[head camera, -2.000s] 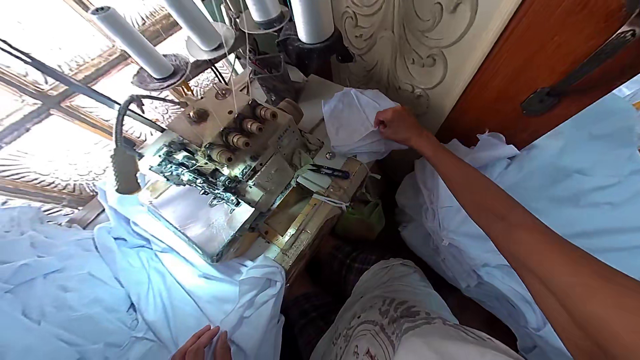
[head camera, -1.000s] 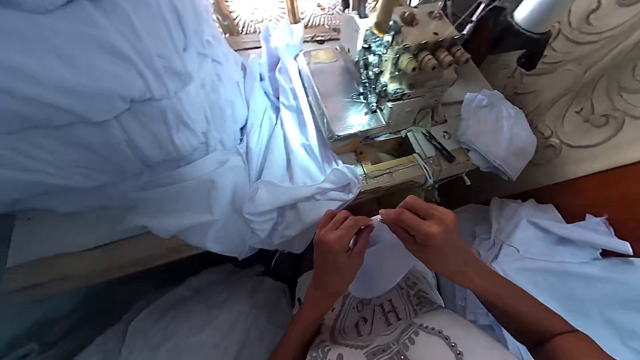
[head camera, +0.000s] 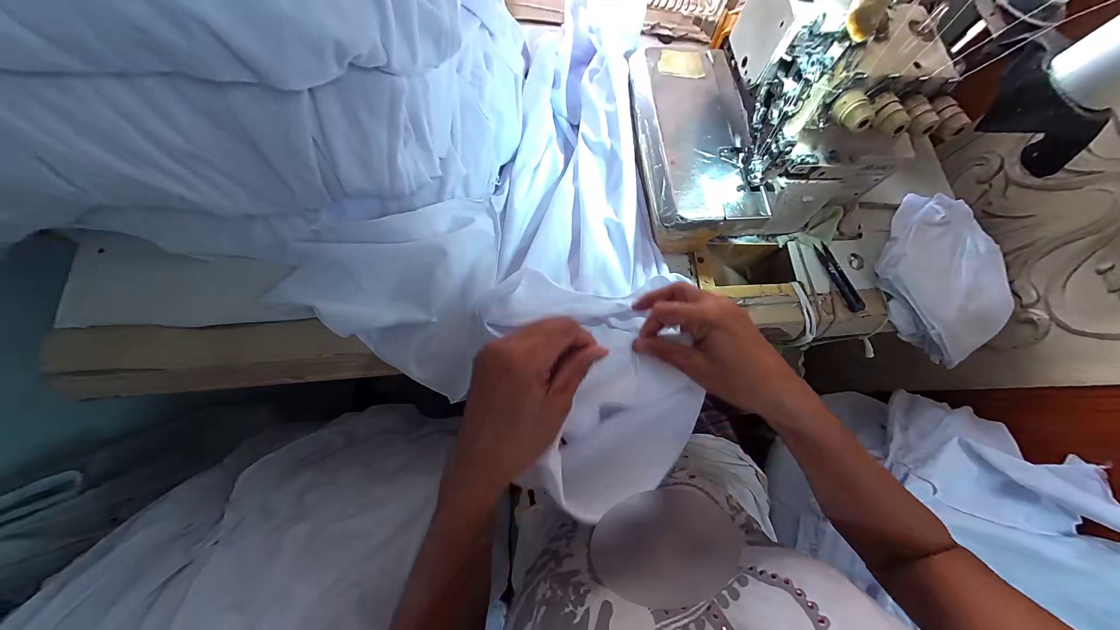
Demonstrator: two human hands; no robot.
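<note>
A piece of white fabric (head camera: 626, 429) hangs over the near edge of the sewing table, above the lap. My left hand (head camera: 534, 376) is at its left part, thumb and fingers brought together and slightly blurred. Pinched at the fabric's upper right edge is my right hand (head camera: 700, 341). More white cloth (head camera: 573, 175) runs from there up beside the metal plate of an overlock sewing machine (head camera: 787, 114). Whether the left fingertips grip any cloth is hard to tell.
A large heap of white fabric (head camera: 262, 131) covers the table's left side. Black thread snips (head camera: 840, 276) lie on the table's right, beside a folded white bundle (head camera: 945, 276). Further white cloth lies below at left (head camera: 332, 516) and right (head camera: 989, 490). The wooden table edge (head camera: 210, 354) runs across.
Two seconds ago my right hand was at the folded bundle on the right; it is now at the fabric before me. Both hands have moved apart since one second ago. The view has swung left.
</note>
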